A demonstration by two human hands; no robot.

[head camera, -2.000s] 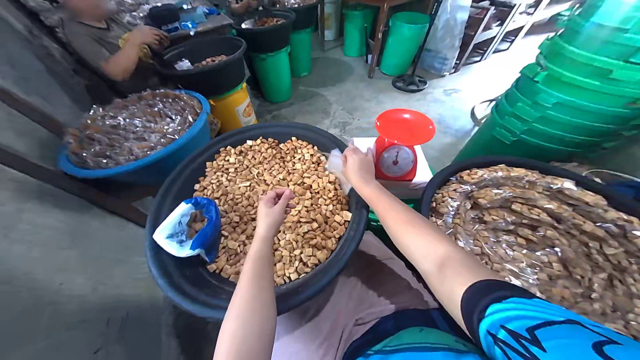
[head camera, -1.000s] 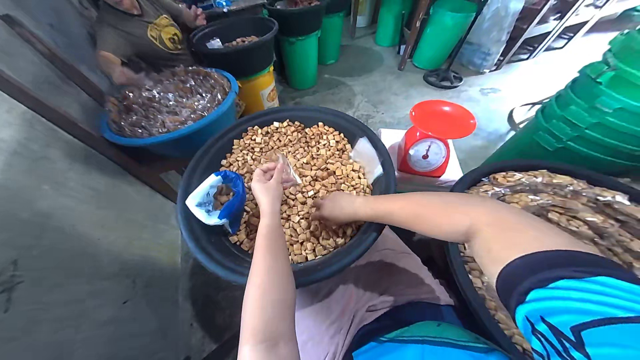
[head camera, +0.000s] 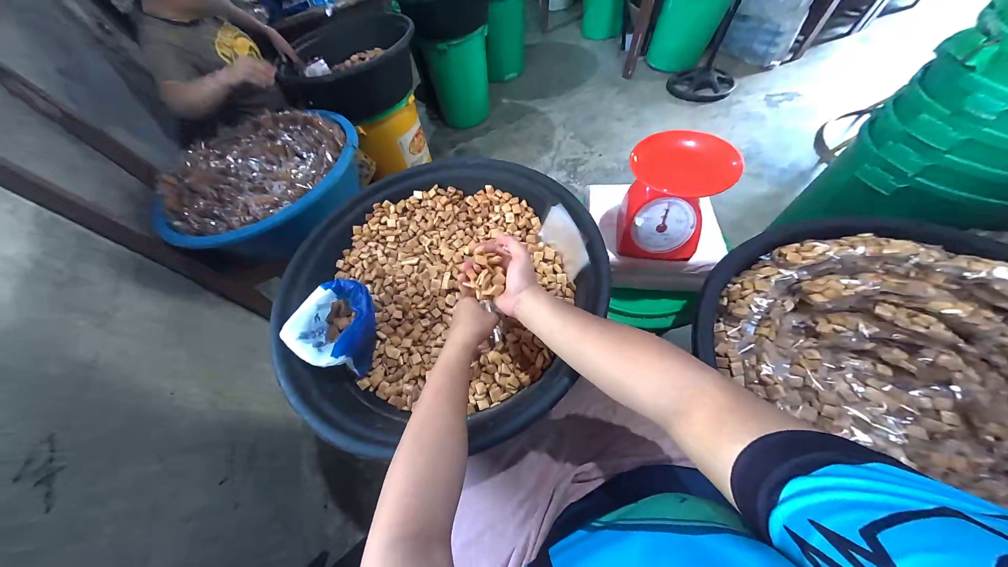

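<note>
A black plastic tub (head camera: 315,402) full of small square brown snack pieces (head camera: 402,252) stands before me. Over its right half my right hand (head camera: 510,276) is cupped around a handful of the pieces. Just below and touching it, my left hand (head camera: 474,321) holds a small clear plastic bag (head camera: 496,337), partly hidden by my fingers. A blue-and-white bag (head camera: 358,315), folded open with some brown pieces inside, rests at the tub's left side. Clear plastic bags (head camera: 564,239) lie flat against the right inner wall.
Right of the tub, a red dial scale (head camera: 664,213) stands on a white board (head camera: 610,209). A black tub of packed snacks (head camera: 705,315) is at right, near stacked green baskets (head camera: 890,157). At left are a blue tub (head camera: 346,157) of filled bags and another person (head camera: 197,71).
My right hand was at the flat bags two seconds ago, then down in the snack pieces; now it is raised with a handful beside my left hand.
</note>
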